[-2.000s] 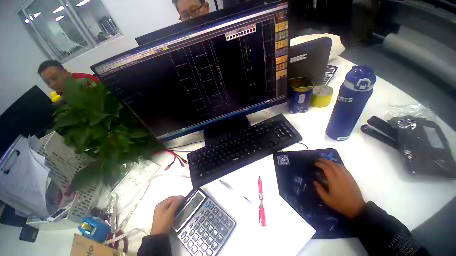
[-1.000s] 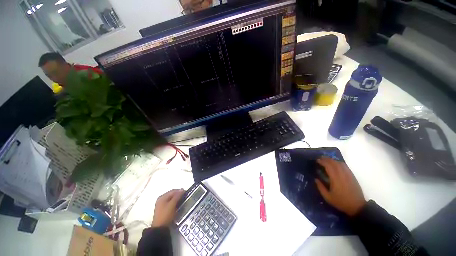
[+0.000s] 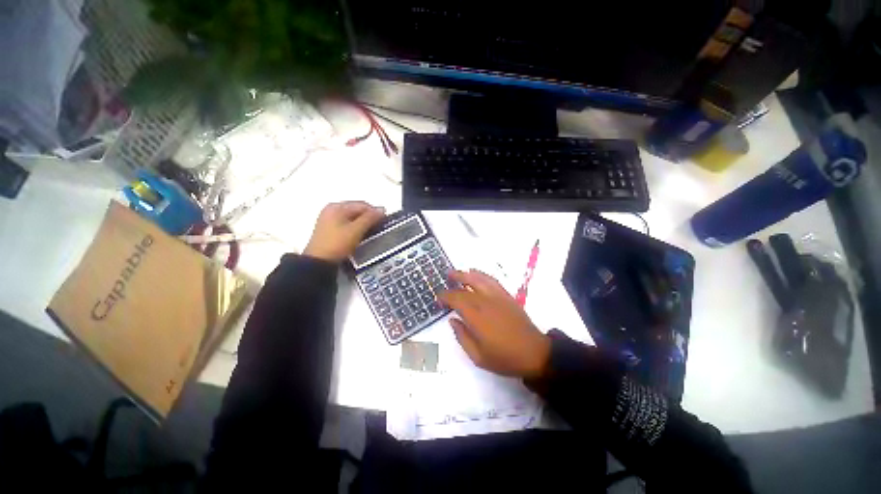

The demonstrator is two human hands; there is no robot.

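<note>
A silver-grey calculator with dark keys lies on the desk, tilted a little. My left hand rests at its upper left corner, fingers curled at the edge; its grip there is unclear. My right hand is over the calculator's right side, a finger on or just above the keys, holding nothing visible. White paper with drawn lines near its lower edge lies below, bearing a small grey-green square. A red pen lies partly behind my right hand.
Behind are a black keyboard and monitor. A dark mouse pad, blue flask and black pouch are on the right. A brown "Capable" notebook, blue tape measure and loose cables are on the left.
The view has tipped down towards the desk. My right hand has left the mouse pad and moved left onto the calculator. My left hand stays at the calculator's corner.
</note>
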